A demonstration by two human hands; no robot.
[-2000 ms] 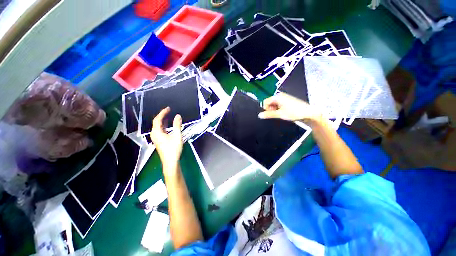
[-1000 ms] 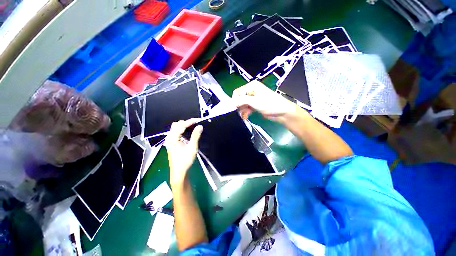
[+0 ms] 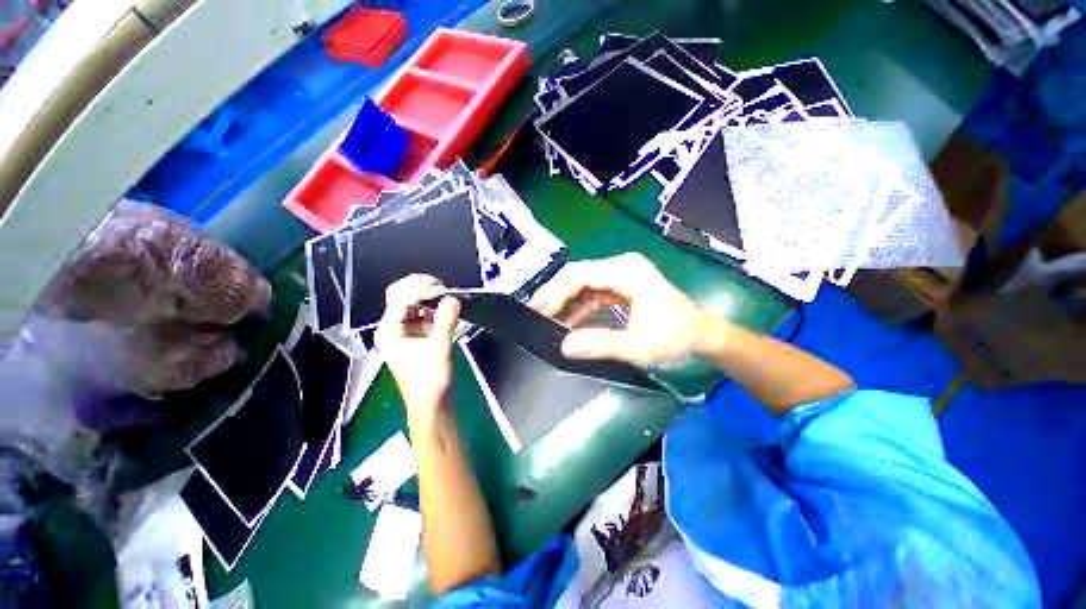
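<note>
A black die-cut sheet [image 3: 518, 330] is held between my two hands above the bench, tilted so that it shows as a narrow dark band. My left hand [image 3: 417, 331] pinches its left end. My right hand [image 3: 622, 312] grips it further right, fingers curled over it. A grey-black sheet with a white edge [image 3: 538, 390] lies on the bench just below. A fanned pile of sheets [image 3: 411, 256] lies beyond my left hand. More sheets [image 3: 253, 438] lie at the left.
A red divided tray [image 3: 447, 74] holds a blue block [image 3: 374, 139]. Another sheet pile [image 3: 619, 113] is at the back, and bubble wrap [image 3: 786, 184] covers the right pile. White cards [image 3: 391, 551] lie near the front. Bagged brown parts [image 3: 161, 292] are at the left.
Earlier my left hand was empty and my right hand was on the sheet; now both hold it. Since one second ago, the sheet has tilted nearly edge-on and my right hand has moved lower.
</note>
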